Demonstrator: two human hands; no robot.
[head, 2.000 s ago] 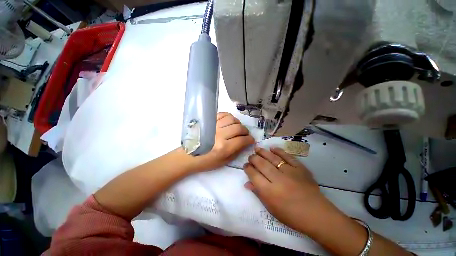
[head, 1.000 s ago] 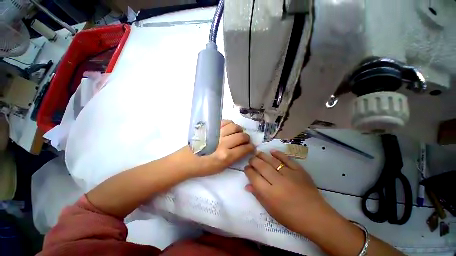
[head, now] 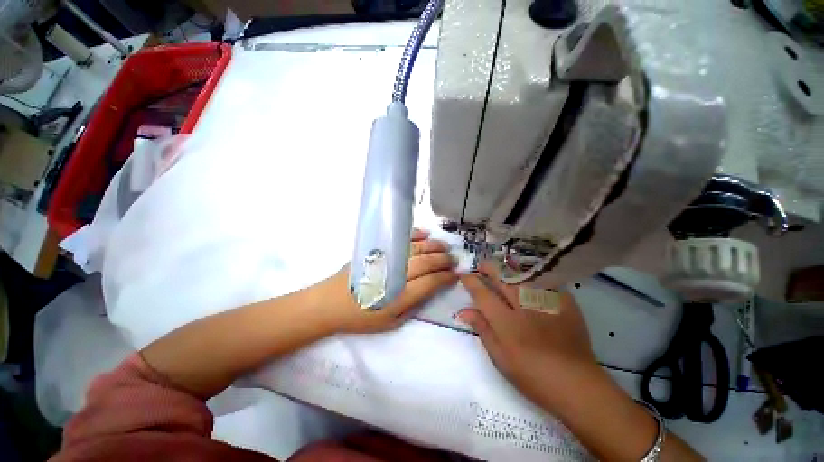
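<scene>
Thin white fabric (head: pixel 226 226) spreads over the machine table and folds down at the front edge. My left hand (head: pixel 397 284) lies on the fabric just left of the presser foot, partly hidden by the lamp, fingers pressing it down. My right hand (head: pixel 533 329) lies just in front of the foot (head: pixel 474 253), fingertips on the cloth beside the left fingertips. The sewing machine head (head: pixel 560 135) stands above them. The needle tip is too small to make out. A tan block (head: pixel 538 299) shows beside the right hand.
The grey lamp (head: pixel 387 207) hangs over my left wrist. Black-handled shears (head: pixel 691 370) and a thin dark pointed tool (head: pixel 630 289) lie at right. A white tension knob (head: pixel 714 268) juts out at right. A red basket (head: pixel 208 90) with cloth stands at upper left.
The camera view has shifted, and the machine head appears larger and farther right. My right hand has moved up beside the foot, its fingers now partly under the head.
</scene>
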